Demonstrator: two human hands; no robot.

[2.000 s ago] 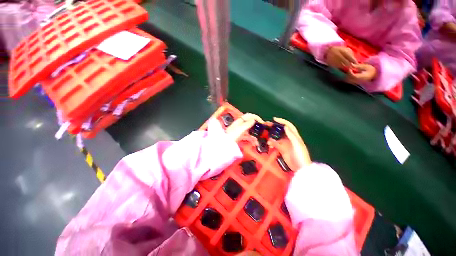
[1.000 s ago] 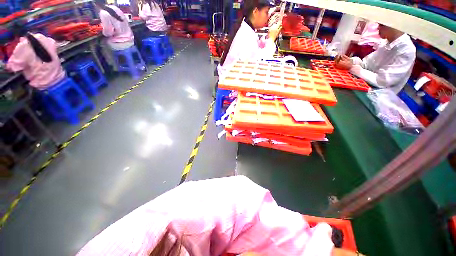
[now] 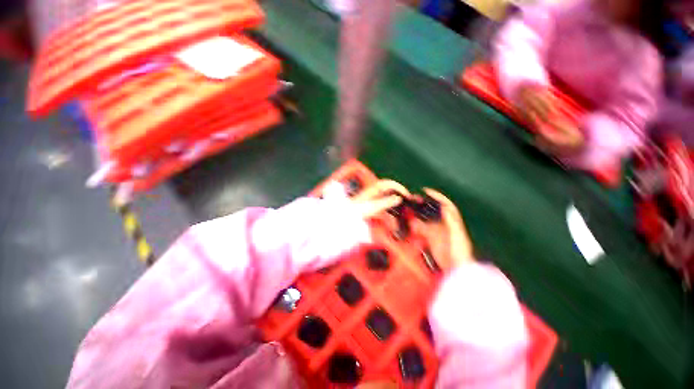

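The orange-red compartment tray (image 3: pixel 396 285) lies on the green surface under my forearms, with several dark watch bodies (image 3: pixel 351 289) in its pockets. The view is blurred. My left hand (image 3: pixel 380 196) is at the tray's far corner with its fingers on a dark watch body (image 3: pixel 397 205). My right hand (image 3: pixel 449 224) is beside it with its fingers on another dark watch body (image 3: pixel 429 208). The two bodies are close together above the tray; whether they touch is too blurred to tell. Another dark body shows just below them.
A metal post (image 3: pixel 358 83) stands beyond the tray. Stacked orange-red trays (image 3: pixel 190 102) with a white paper sheet (image 3: pixel 220 56) are at upper left. A curved white slip (image 3: pixel 584 235) lies on the green surface (image 3: pixel 502 197). A person in pink (image 3: pixel 582 68) works at a tray across the surface.
One second ago the view was turned left toward the aisle and stack, with my hands mostly cut off. Now it is back on the tray, much as two seconds ago, with both hands showing.
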